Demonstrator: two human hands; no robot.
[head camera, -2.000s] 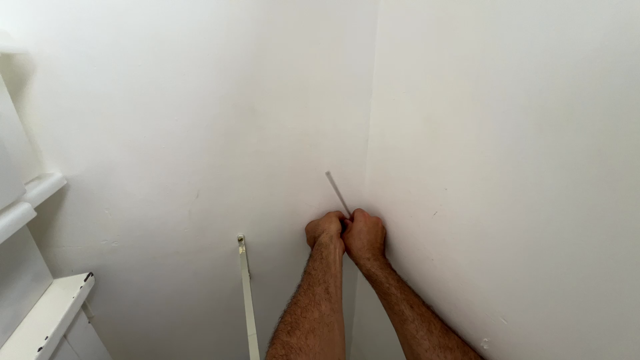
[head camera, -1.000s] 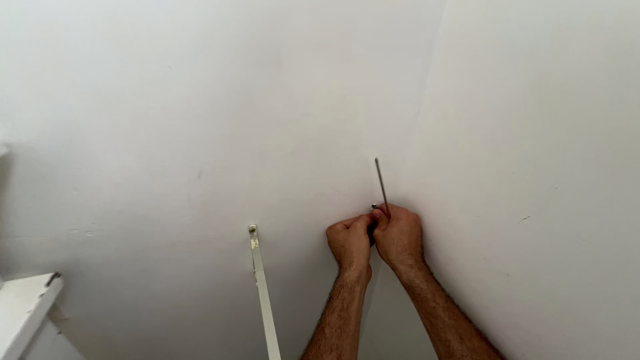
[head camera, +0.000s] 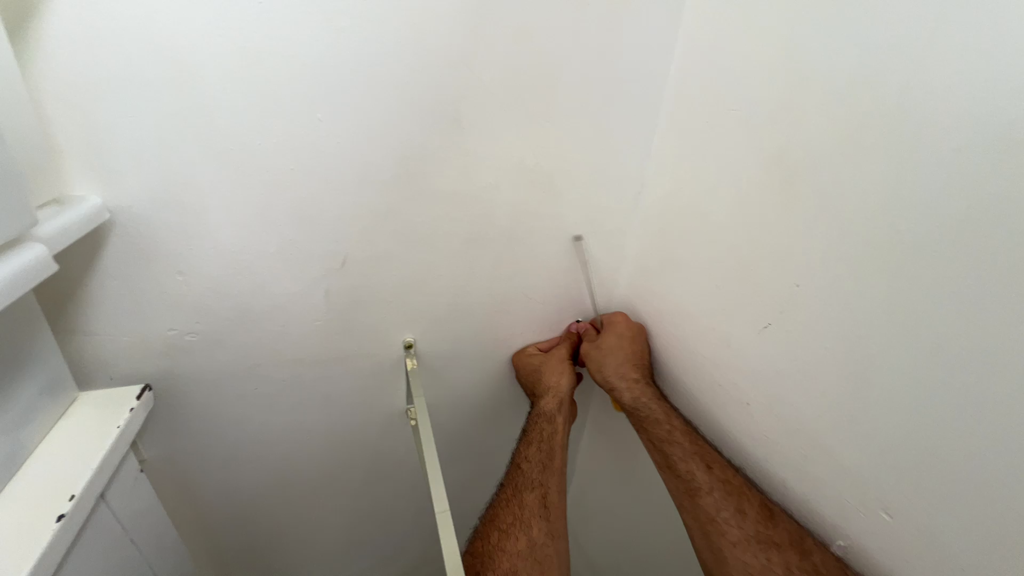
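Note:
My left hand (head camera: 550, 366) and my right hand (head camera: 620, 352) meet against the white wall, just left of the room's corner. A thin metal shaft (head camera: 589, 276), slightly blurred, rises from the fingers of my right hand; it looks like a screwdriver's blade. A bit of yellow, perhaps its handle, shows below my right wrist. Between my thumbs and fingertips, the top of a small metal piece (head camera: 579, 321) peeks out, pinched by my left hand. Its lower part and where it meets the wall are hidden by my fingers.
Left of my hands, a cream-painted metal bar (head camera: 436, 488) runs down from a wall fixing (head camera: 410, 346). White ledges (head camera: 70, 220) and a chipped white-painted cabinet or trim edge (head camera: 104, 416) stand at the far left. The right wall (head camera: 840, 240) rises close beside my right forearm.
Both hands stay together near the corner. The metal shaft leans less to the left than two seconds ago. The small metal piece's top, not visible then, shows now.

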